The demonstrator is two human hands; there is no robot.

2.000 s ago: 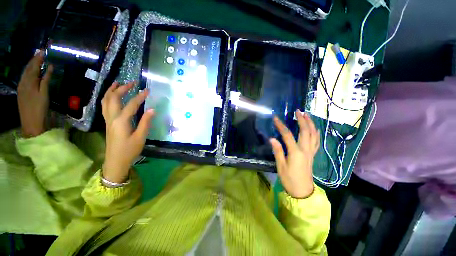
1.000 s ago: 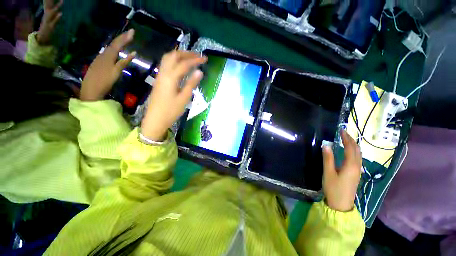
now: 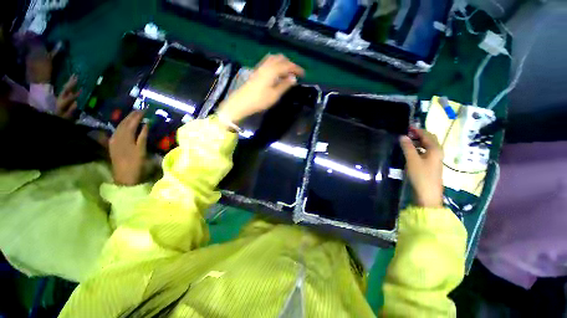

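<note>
Two tablets lie side by side in a tray with a silvery-grey crinkled border. The left tablet and the right tablet both have dark screens with a bright lamp streak. My left hand is over the left tablet's top left part, its fingers bent near the far edge; what the fingertips touch is unclear. My right hand is at the right tablet's right edge, thumb and fingers close together; whether they hold or press anything is hidden.
A neighbour's hand is beside dark tablets at the left. More tablets in a tray lie at the far side. A white power strip with cables sits on a yellow sheet at the right. A person's purple sleeve is beyond.
The left tablet's screen has gone from a bright green-and-blue picture to dark. My left hand has moved right and away from me over it. My right hand has moved up along the right tablet's edge.
</note>
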